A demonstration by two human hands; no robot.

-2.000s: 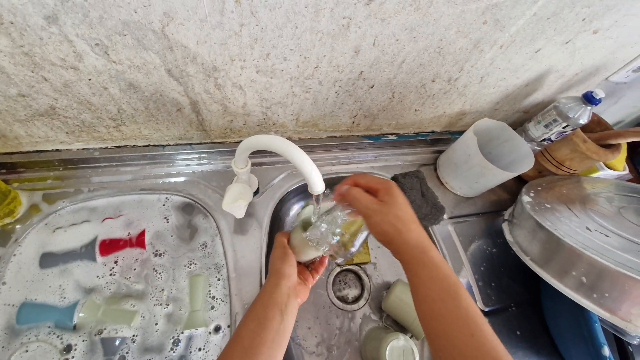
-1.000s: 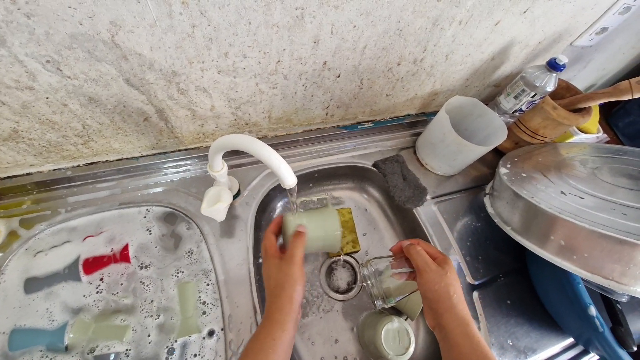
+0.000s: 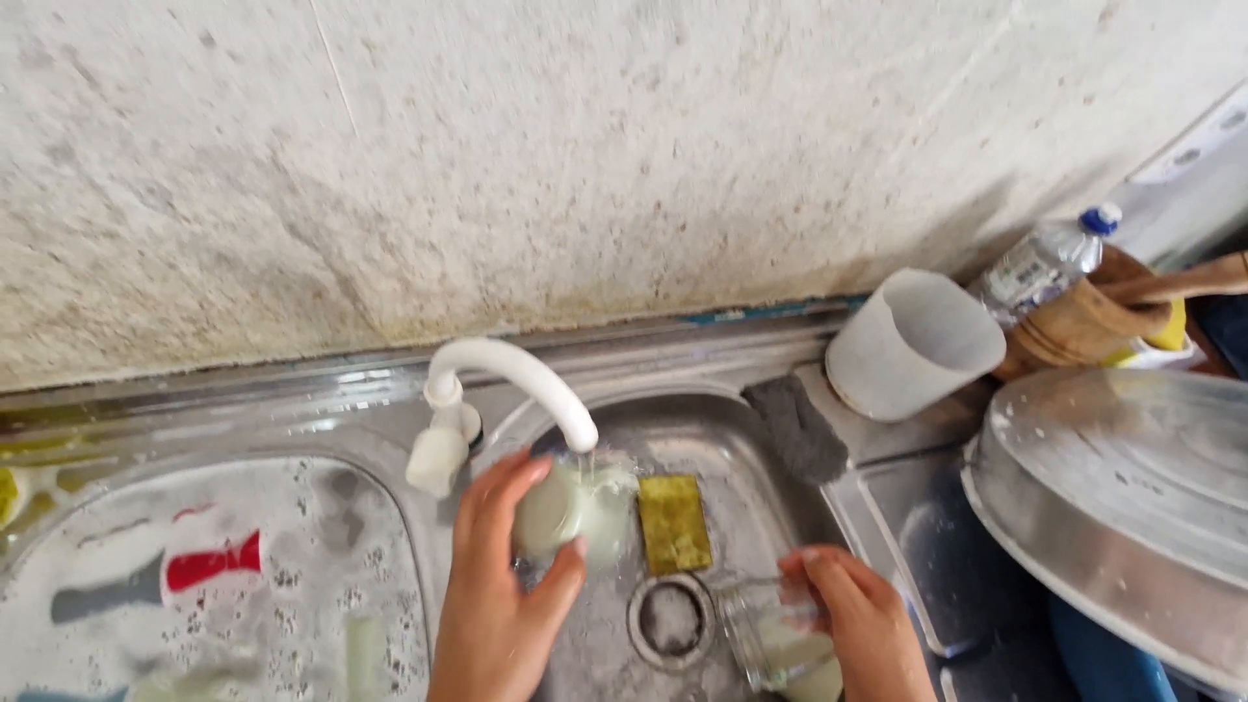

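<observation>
Under the white curved faucet (image 3: 517,375), my left hand (image 3: 507,575) grips a pale green cup (image 3: 551,512), and water runs onto it. My right hand (image 3: 853,624) holds a clear glass container (image 3: 756,634) low over the basin, right of the drain (image 3: 671,621). Behind that glass, another pale green item is partly hidden. A yellow-green sponge (image 3: 675,524) lies on the basin floor just above the drain.
The left basin (image 3: 312,565) holds soapy water with red, grey and green pieces. A dark grey cloth (image 3: 797,429) drapes over the right basin's edge. Beyond stand a white plastic container (image 3: 912,346), a plastic bottle (image 3: 1043,268), a wooden mortar (image 3: 1082,317) and a large metal pan (image 3: 1131,487).
Two seconds ago both hands were together at the faucet; they are now apart, the right one lower right with the glass. The green cup has turned under the water since one second ago.
</observation>
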